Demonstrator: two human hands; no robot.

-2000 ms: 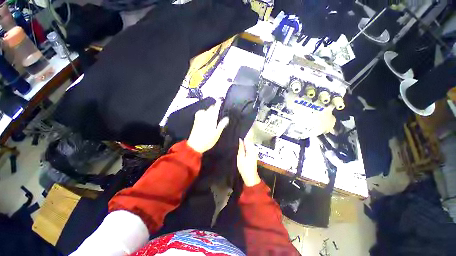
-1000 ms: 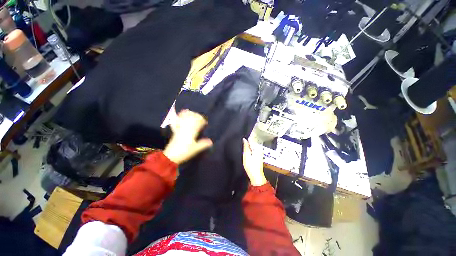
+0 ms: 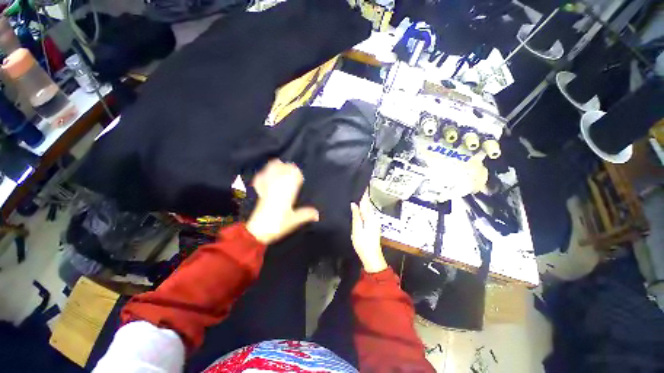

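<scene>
Black cloth (image 3: 320, 171) lies over the table left of the needle area and hangs down toward my lap. My left hand (image 3: 278, 204) is on the cloth, blurred, with its thumb apart from the fingers. My right hand (image 3: 366, 232) is at the cloth's right edge, just below the needle area (image 3: 389, 156); cloth hides part of it, so its grip cannot be told. The white JUKI overlock machine (image 3: 451, 124) stands right of the cloth. Under the cloth near the foot, a paler shiny patch (image 3: 349, 142) shows.
A large black cloth stack (image 3: 196, 109) spreads left, beside yellow-brown wrapping (image 3: 302, 91). Dark scraps (image 3: 495, 211) lie on the white table (image 3: 513, 258). A thread stand (image 3: 542, 44) is upper right, bottles (image 3: 33, 80) upper left, a wooden stool (image 3: 84, 320) lower left.
Since the first frame, my left hand has moved left and slightly down. More cloth lies bunched between it and the machine, and it covers more of the table. My right hand has barely moved.
</scene>
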